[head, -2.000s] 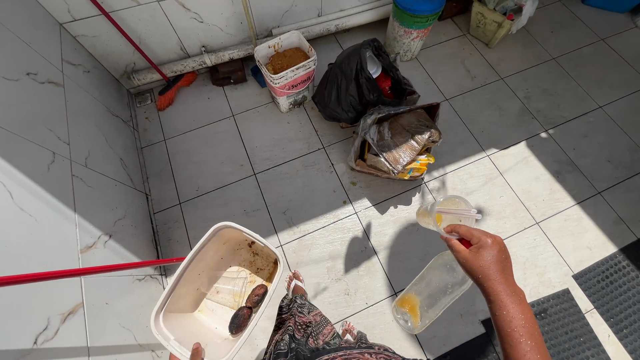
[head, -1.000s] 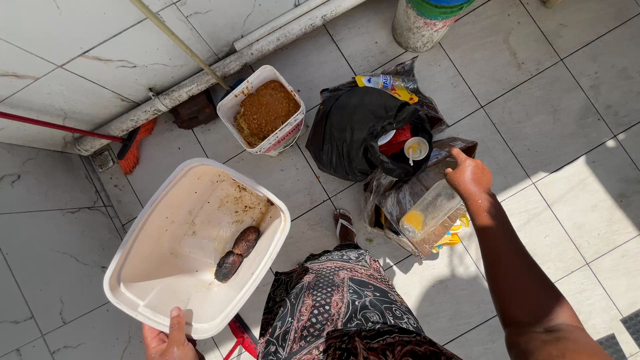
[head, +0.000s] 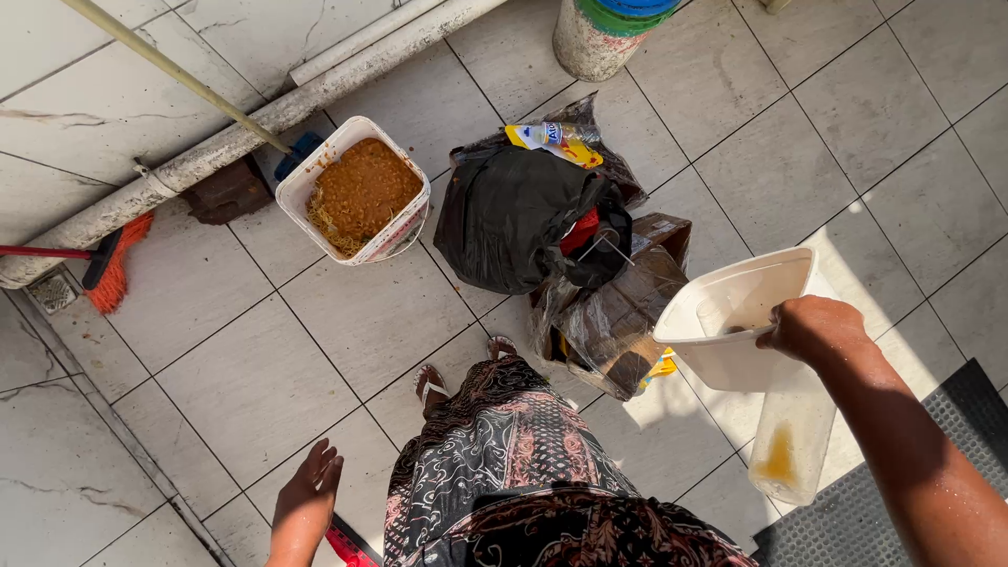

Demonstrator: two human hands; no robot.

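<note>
My right hand [head: 815, 331] grips the rim of a white plastic tub [head: 736, 358], tilted at the right. A small dark part of something shows inside the tub, beside a translucent shape. Just below it is a translucent plastic container [head: 794, 453] with a yellow-orange residue; how it is held is hidden. My left hand [head: 305, 496] is at the lower left, fingers apart and holding nothing, near a red object [head: 350, 543] by the patterned skirt. A black garbage bag [head: 512, 220] stands on the floor with white sticks or straws at its mouth.
A white bucket [head: 283, 189] holds brown food waste and noodles. Beside the black bag lies a flattened cardboard box [head: 614, 323] in clear plastic. A red-bristled broom [head: 118, 264] and a pipe [head: 236, 126] are along the wall, a stained bucket [head: 591, 47] at the top, a black mat [head: 906, 488] at lower right.
The white tub has moved from my left hand to my right hand. My left hand has let it go. The small cup seen over the black bag is no longer there.
</note>
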